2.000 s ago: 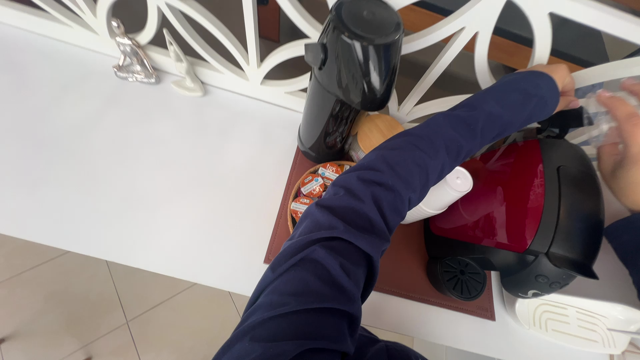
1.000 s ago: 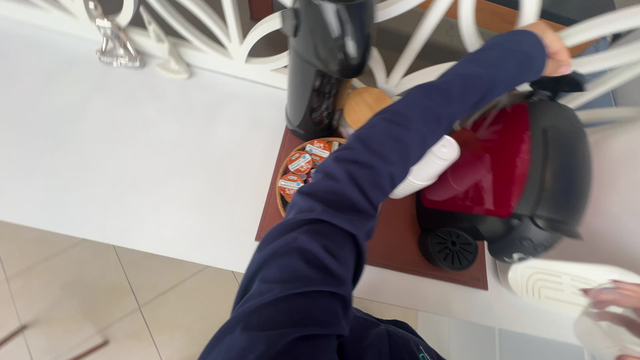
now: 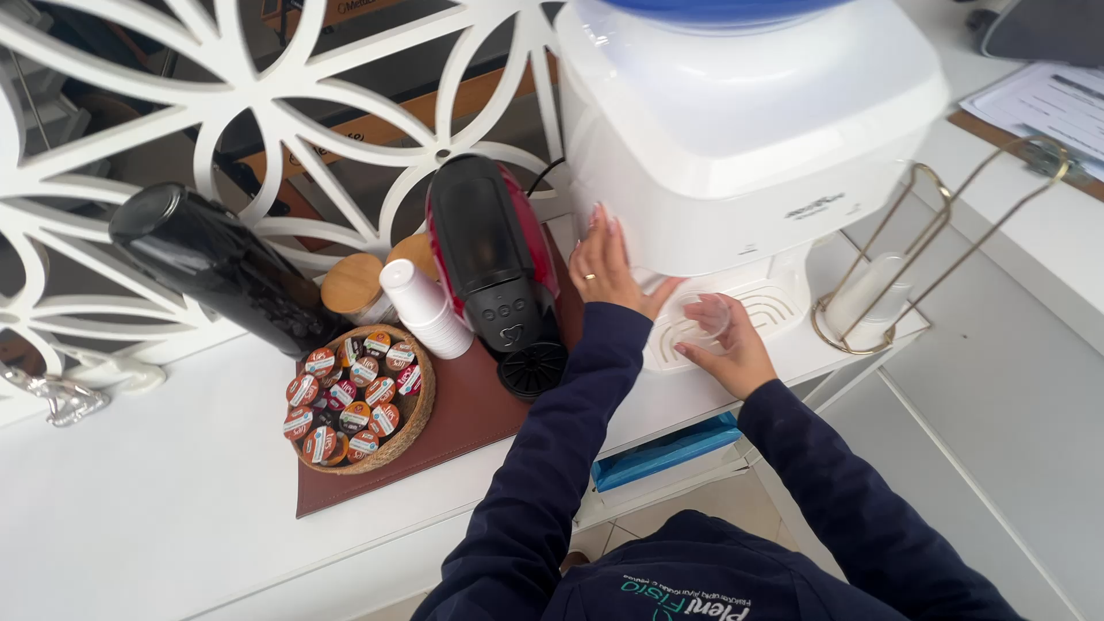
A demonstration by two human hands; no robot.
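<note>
My right hand (image 3: 729, 345) holds a clear plastic cup (image 3: 705, 317) by its sides, over the drip tray (image 3: 768, 312) of a white water dispenser (image 3: 750, 164). Against the dispenser's lower left front rests my left hand (image 3: 611, 267), fingers spread, a ring on one finger; it holds nothing that I can see. The dispenser's spout is hidden under its body. Just left of my left hand stands a red and black capsule coffee machine (image 3: 487, 259). A blue bottle (image 3: 724, 7) tops the dispenser.
A brown mat (image 3: 483, 405) bears a basket (image 3: 410, 440) of coffee capsules, stacked white cups (image 3: 431, 315) and a wooden-lidded jar (image 3: 354, 285). A black thermos (image 3: 224, 267) stands behind. Right of the dispenser is a wire cup holder (image 3: 862, 345). A white lattice (image 3: 259, 90) borders the counter.
My left hand has moved from behind the coffee machine to the dispenser's front. My right hand, with the clear cup, is now over the drip tray. The view has swung right.
</note>
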